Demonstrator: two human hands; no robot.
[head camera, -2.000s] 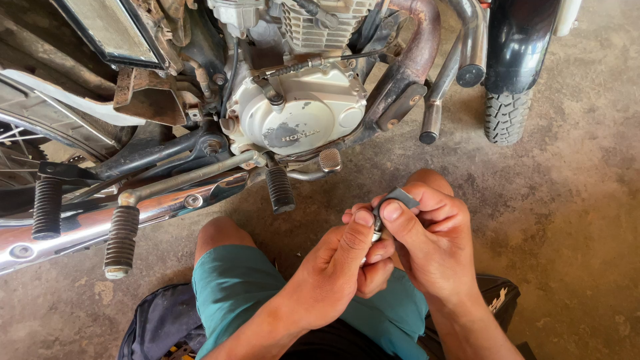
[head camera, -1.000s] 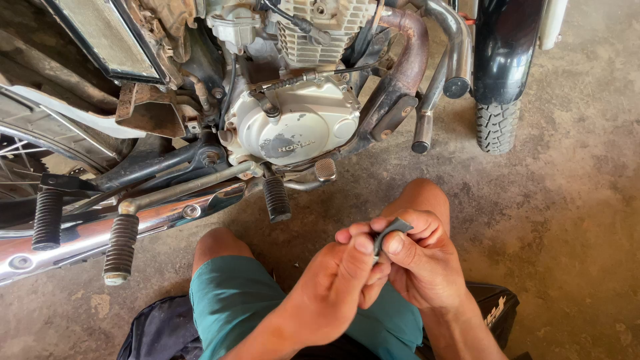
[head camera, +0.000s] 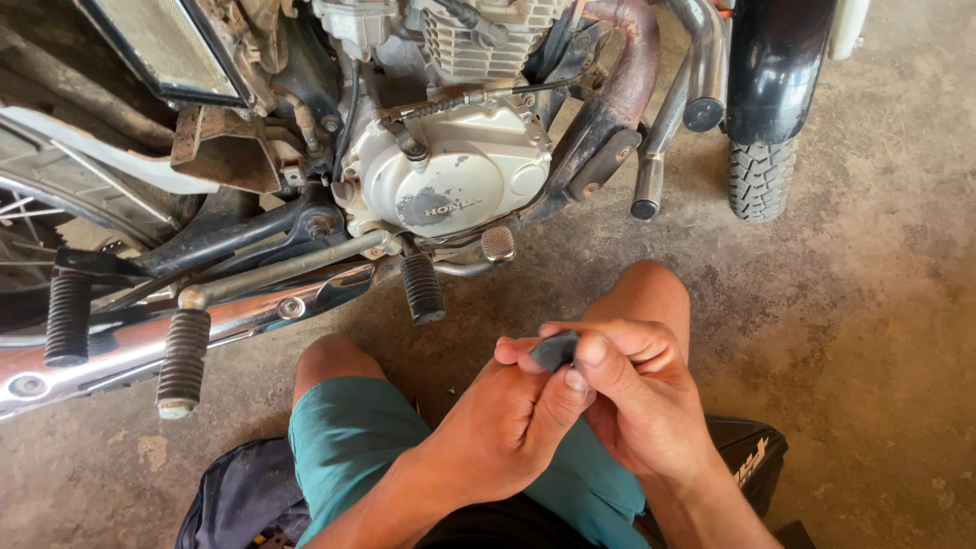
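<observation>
Between my two hands, over my lap, is a small piece of dark grey sheet (head camera: 555, 351), possibly sandpaper. My right hand (head camera: 637, 389) pinches its right edge between thumb and fingers. The left hand (head camera: 507, 419) has its thumb and fingertips closed just below and left of the piece; in the earlier frames it holds a small metal part there, which the fingers now hide. Beyond my hands stands a motorcycle with a silver Honda engine side cover (head camera: 450, 187), its paint worn away around the lettering.
Left of my knees are the kick-start lever (head camera: 183, 358), a footpeg (head camera: 422, 290) and the chrome exhaust (head camera: 252, 316). The brake pedal (head camera: 498, 244) is ahead. Front tyre (head camera: 762, 179) lies at upper right, a dark bag (head camera: 244, 496) at lower left, and a black panel (head camera: 751, 457) by my right forearm.
The dark piece has turned between my fingers and now shows a broader face. My left fingers have closed over the small metal part seen earlier.
</observation>
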